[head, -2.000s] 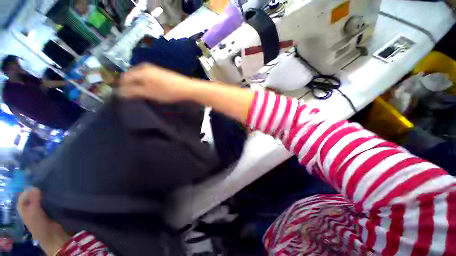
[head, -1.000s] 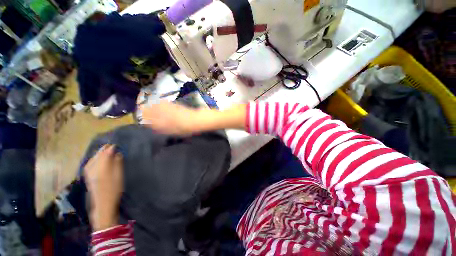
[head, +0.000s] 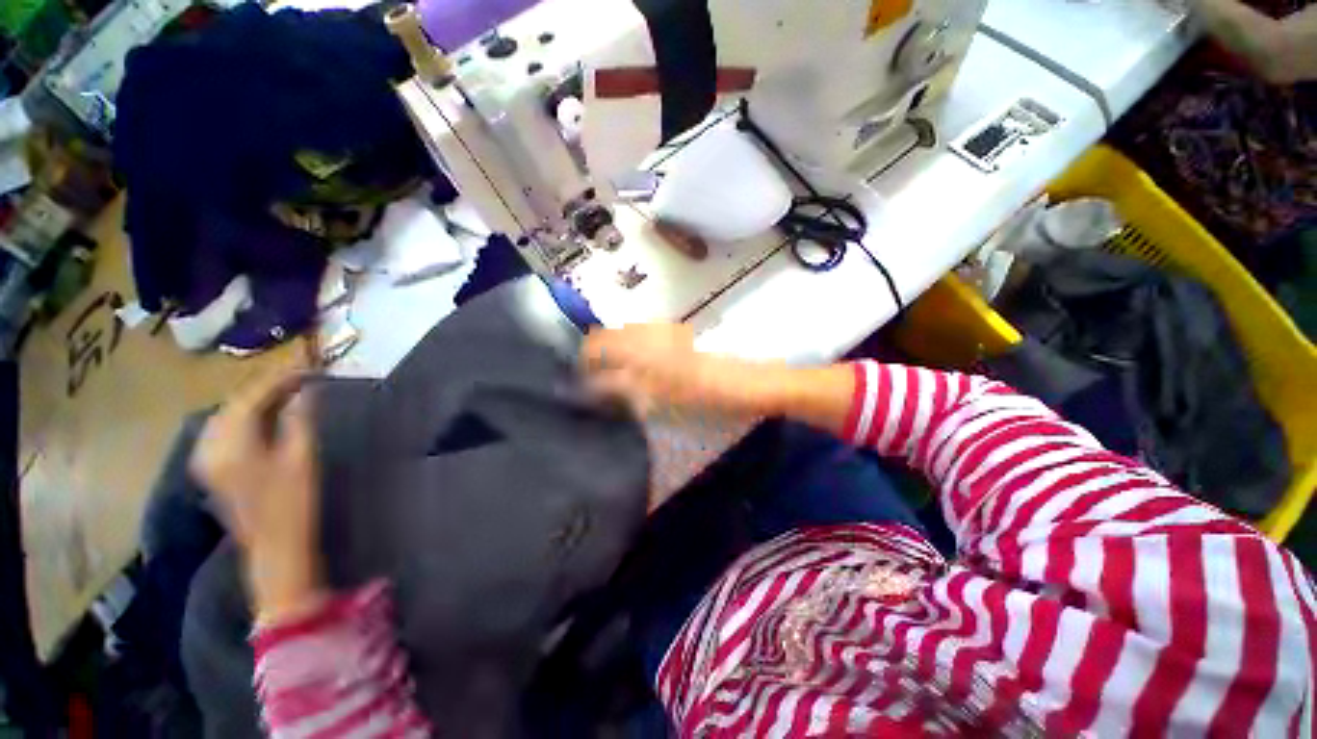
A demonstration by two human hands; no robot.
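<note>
The dark grey garment covers the lap and the front edge of the machine table, with its upper part beside the needle area of the white sewing machine. A bit of blue cloth shows at its upper edge. My left hand is on the garment's left side, blurred, fingers bent with cloth at the fingertips. My right hand is at the garment's upper right edge, just in front of the needle area. Its fingertips are blurred against the cloth.
Black-handled scissors lie on the bed beside a white rounded plate. A navy bundle and white scraps lie behind left. Lettered cardboard is at left. A yellow basket holds dark cloth at right.
The garment came down from being held up and spread onto the lap and table. My right hand moved right to its edge by the needle area. My left hand stays on its left side.
</note>
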